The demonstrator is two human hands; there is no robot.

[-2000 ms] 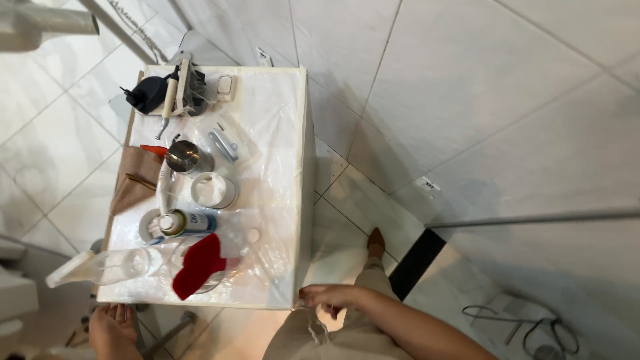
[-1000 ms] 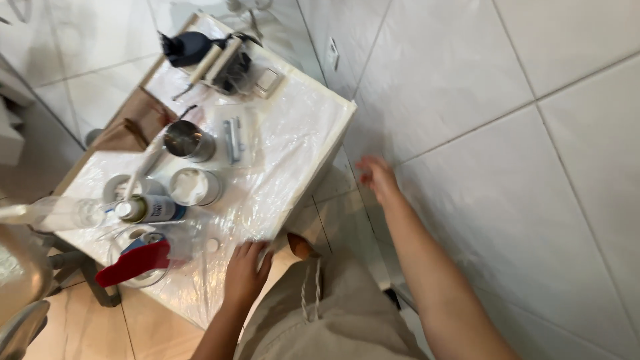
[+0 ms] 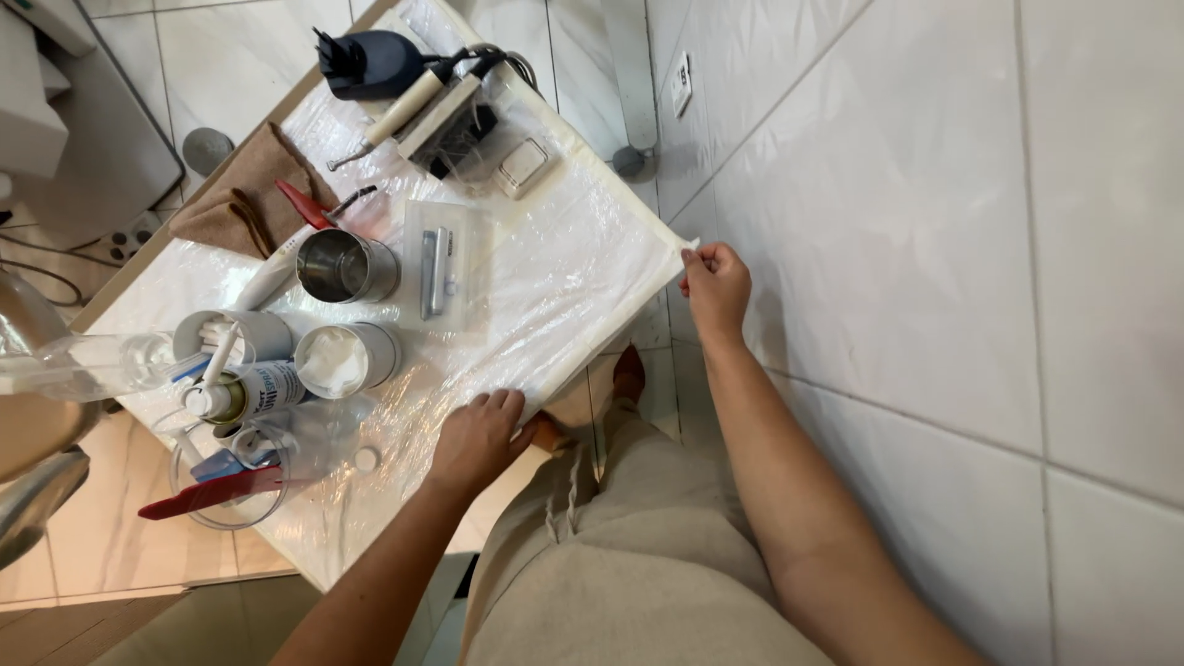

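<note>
A small cart top (image 3: 592,277) is covered in clear plastic film over a whitish surface. My right hand (image 3: 720,289) pinches the covering at the cart's right corner. My left hand (image 3: 479,439) lies palm down on the near edge, its fingers over the film. A steel cup (image 3: 370,268) and a clear case (image 3: 447,268) with slim tools inside stand near the middle. Left of my left hand are a white jar of cotton (image 3: 344,361), another white canister (image 3: 254,338), a spray can (image 3: 259,390), a clear bottle (image 3: 102,365) and a round container with a red item (image 3: 211,492).
A dental handpiece (image 3: 398,120), a dark adapter (image 3: 370,65) and cables lie at the far end. A brown cloth (image 3: 254,194) rests along the left edge. The tiled wall (image 3: 906,231) rises close on the right; a padded seat (image 3: 37,351) stands at the left.
My right hand has gone from beside the wall to the cart's corner and taken hold of the covering. My left hand remains at the near edge. The cart appears turned in view.
</note>
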